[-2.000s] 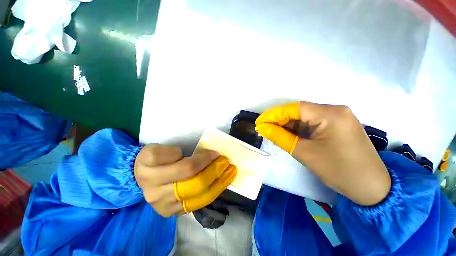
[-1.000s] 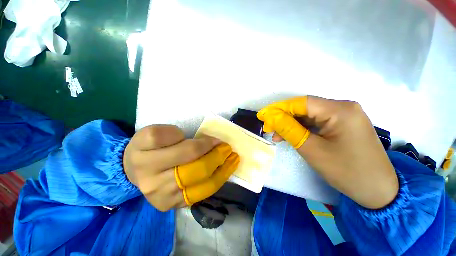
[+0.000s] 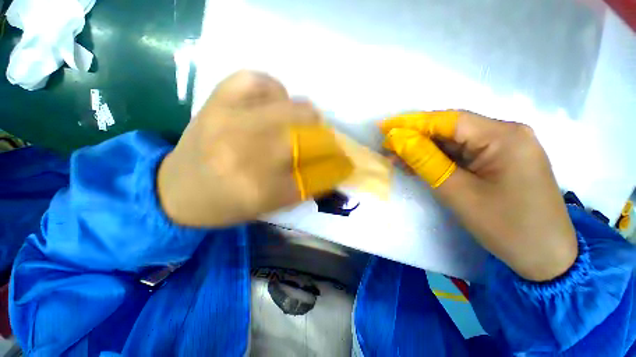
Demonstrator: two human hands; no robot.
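My left hand (image 3: 254, 153) is blurred and holds the cream-yellow card (image 3: 368, 169) between fingers in yellow finger cots. The card is blurred and tilted, its right end showing past the fingertips. My right hand (image 3: 481, 174) is just right of the card, thumb and forefinger in yellow cots pinched together; whether something thin is between them cannot be told. A black watch case (image 3: 336, 203) lies on the white mat below the card, partly hidden by my left hand.
The white mat (image 3: 279, 49) has a greyish sheet (image 3: 544, 56) on its far part. On the green bench top (image 3: 139, 63) at left lie a crumpled white cloth (image 3: 45, 42) and small white strips (image 3: 102, 110). Spare yellow finger cots (image 3: 625, 216) are at the right edge.
My left hand has moved up and right with the card, uncovering the mat's near edge. My right hand has moved slightly up and right, its fingertips still pinched. The watch case now shows below the card.
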